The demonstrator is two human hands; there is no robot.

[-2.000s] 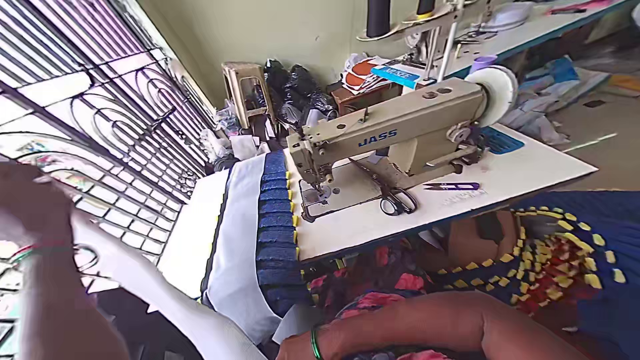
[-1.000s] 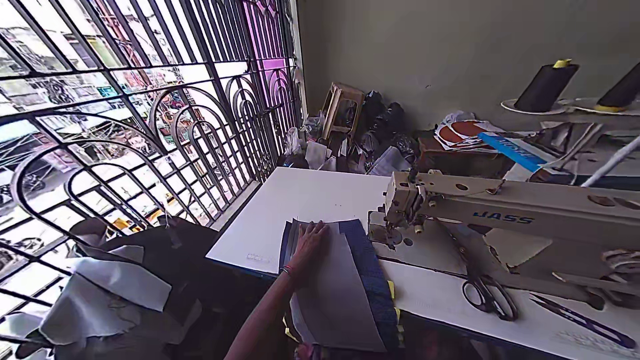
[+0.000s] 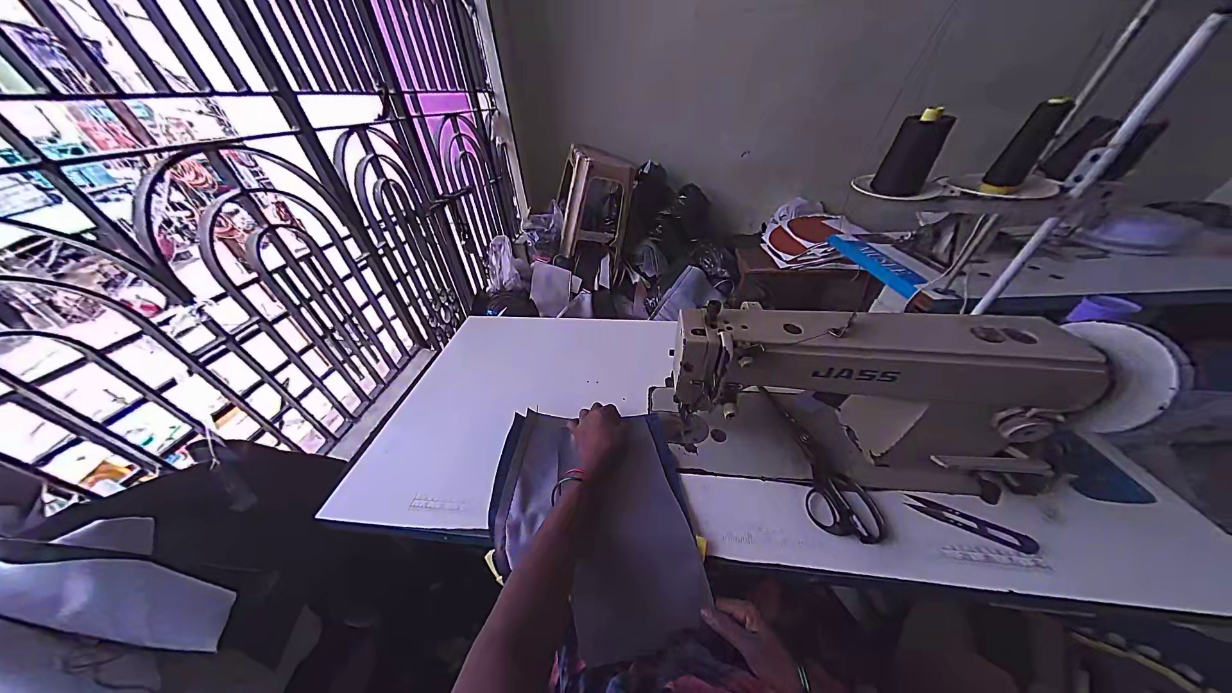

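Note:
A grey cloth panel (image 3: 635,539) lies over dark blue fabric (image 3: 666,452) on the white table and hangs past its front edge. My left hand (image 3: 597,433) rests on the panel's far end, its fingers bent; whether it pinches the cloth is unclear. Below the table edge, my right hand (image 3: 751,630) has the panel's near right edge between thumb and fingers. Just right of the cloth's far end is the needle area of the sewing machine (image 3: 895,361). Black-handled scissors (image 3: 842,505) lie in front of the machine, with thread snips (image 3: 972,525) to their right.
A barred window grille (image 3: 289,212) runs along the left. Dark and pale cloth (image 3: 115,597) is piled at lower left. Behind the table (image 3: 433,472) stand a plastic stool (image 3: 597,197) and black bags (image 3: 683,217). Thread cones (image 3: 914,154) stand at upper right.
The view has turned considerably since the oldest frame. The cloth, spread beside the machine with its yellow-tipped blue edge showing then, now has the grey panel uppermost. My right hand has come into view since one second ago.

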